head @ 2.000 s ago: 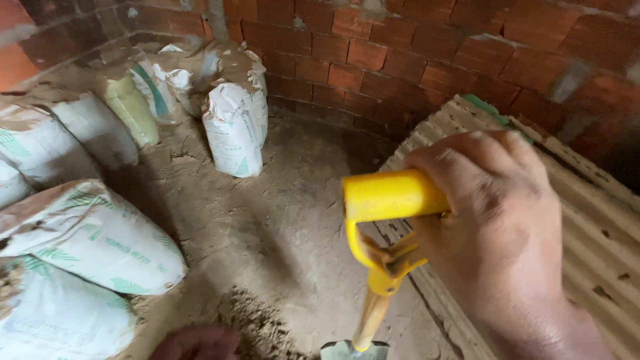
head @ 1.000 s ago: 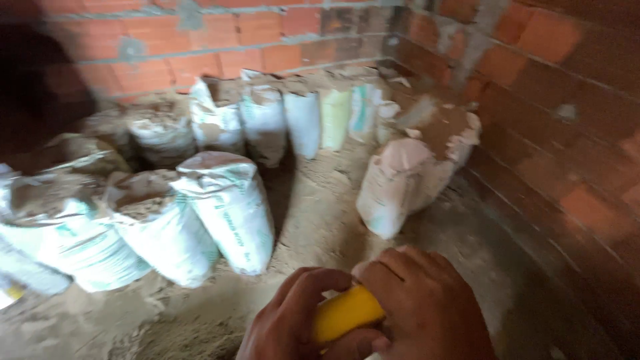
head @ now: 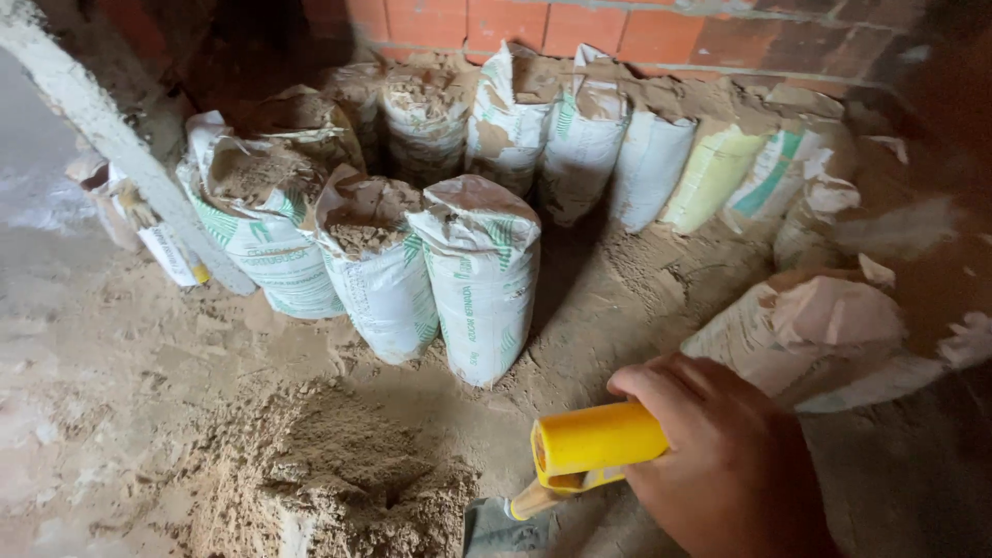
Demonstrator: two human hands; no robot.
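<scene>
My right hand [head: 721, 457] is closed around the yellow D-shaped grip of a shovel [head: 597, 440] at the lower right. A short wooden shaft runs down and left from the grip to a grey metal blade, partly cut off by the lower edge. The blade touches or lies close beside a loose heap of sandy soil [head: 349, 457] at the bottom centre; which of the two is unclear. Behind the heap, a white woven sack [head: 484, 287] stands upright, with more filled sacks to its left. My left hand is out of view.
Several soil-filled sacks [head: 585, 147] line the red brick wall [head: 581, 31]. A pale yellow sack [head: 709, 174] is among them. Another filled sack [head: 806, 333] stands at the right, near my right hand. A rough whitish post [head: 124, 139] slants across the upper left.
One second ago both hands were at the yellow grip; now only my right hand is seen on it. The view has swung left from the brick corner, and the soil heap has come into view.
</scene>
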